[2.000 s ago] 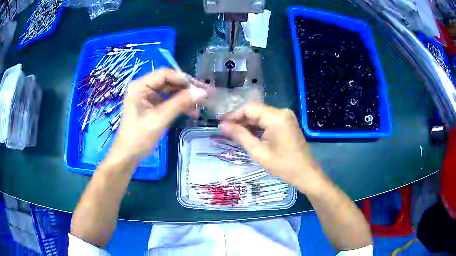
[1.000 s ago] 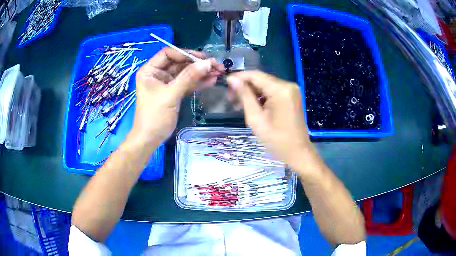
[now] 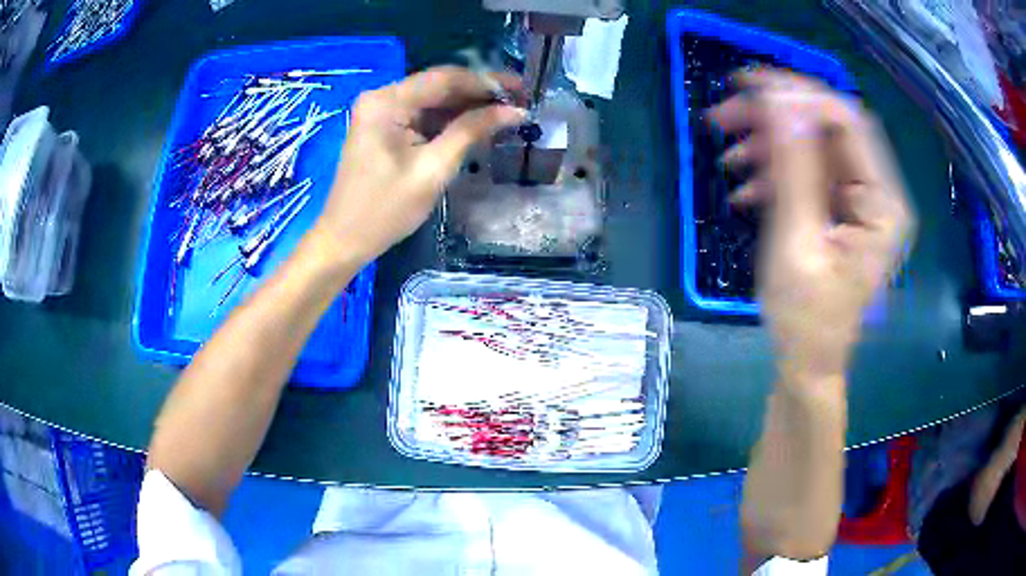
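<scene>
My left hand (image 3: 422, 146) is at the fixture (image 3: 530, 152) under the press ram (image 3: 542, 68). Its thumb and forefinger pinch a thin rod, blurred, at the fixture's upper left. A small dark ring (image 3: 531, 133) shows on the fixture beside the fingertips. My right hand (image 3: 816, 169) is blurred over the right blue tray (image 3: 720, 302) of tiny black rings (image 3: 711, 253); its fingers are apart, and whether they hold a ring cannot be told. The clear box (image 3: 399, 371) nearest me holds red-and-white rods (image 3: 495, 431) in two groups.
The left blue tray (image 3: 152, 287) holds scattered rods (image 3: 242, 146). Clear boxes (image 3: 39, 214) stand stacked at the far left. The press base plate (image 3: 523, 219) is behind the clear box. Another tray of parts (image 3: 90, 25) is at the back left. A person's arm (image 3: 996, 473) shows at the lower right.
My right hand has moved right, from the press to over the ring tray. My left hand has moved up and slightly right, from in front of the fixture to beside it, still pinching the rod.
</scene>
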